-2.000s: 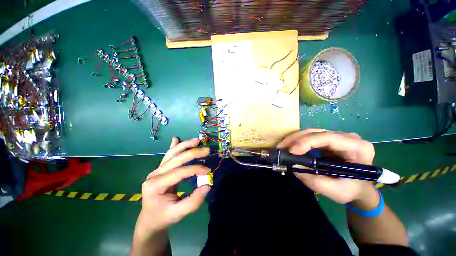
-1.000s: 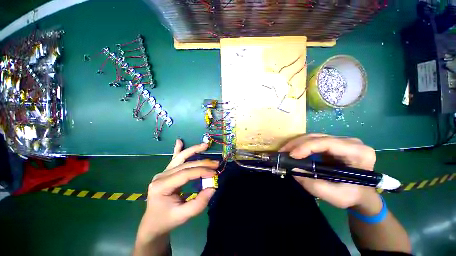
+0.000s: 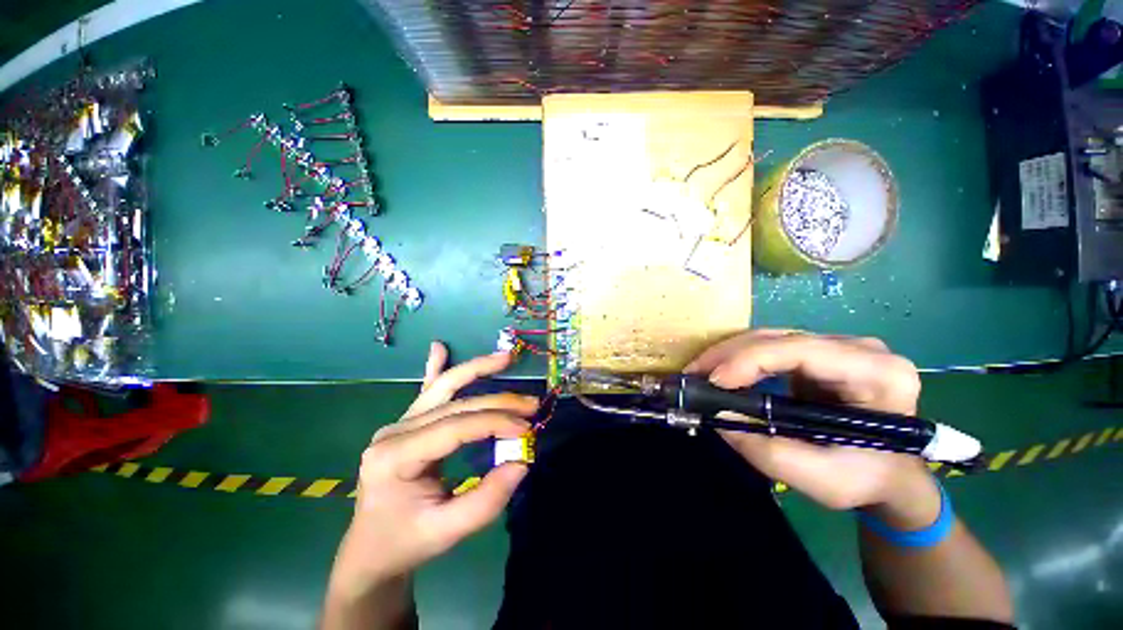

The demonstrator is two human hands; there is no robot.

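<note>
My right hand (image 3: 819, 416) grips the black soldering iron (image 3: 800, 416), its tip and thin feed tube pointing left at the lower end of the green PCB panel (image 3: 565, 332). My left hand (image 3: 431, 462) holds a small silver-white battery cell (image 3: 512, 450) with yellow tape between its fingers. Thin leads run from this cell up to the panel's lower end near the iron tip. The panel lies along the left edge of the pale work board (image 3: 665, 314). Several wired cells (image 3: 512, 289) stick out to the panel's left. Whether the tip touches the panel is too small to tell.
Wired board strips (image 3: 357, 234) lie diagonally at left, with a clear bag of cells (image 3: 74, 234) far left. Loose cells (image 3: 706, 256) lie on the board. A round tin (image 3: 872, 197) stands right of it, a cell rack (image 3: 665, 43) behind, a black box (image 3: 1041, 185) far right.
The bench view has shifted slightly right and down since the earliest frame. My left fingers and the held cell have shifted slightly, staying beside the panel. Both hands keep their holds.
</note>
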